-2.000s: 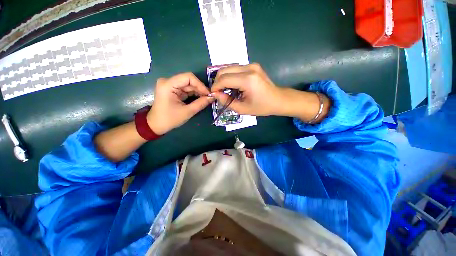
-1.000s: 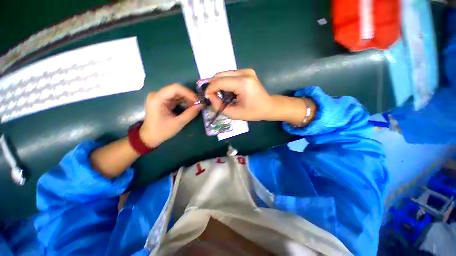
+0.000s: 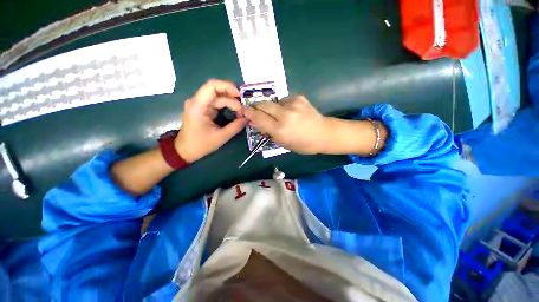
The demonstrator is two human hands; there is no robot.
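Observation:
An open phone assembly lies on the near part of a long white sticker sheet. My left hand is at the phone's left edge with thumb and forefinger nearly together; whether a tiny piece is between them cannot be told. My right hand lies over the middle of the phone, its fingertips meeting those of my left hand. Thin tweezers are held in my right hand, their tips pointing down and left past the phone's near end. My right hand hides the phone's middle.
A wide spare sticker sheet lies at the left. A white-handled tool lies at the far left. A red bin stands at the upper right beside light-blue sheets. A small white scrap lies left of the bin.
My right hand has turned flatter over the phone and the tweezers now point further down and left. More of the phone's far end shows. The camera view has shifted slightly.

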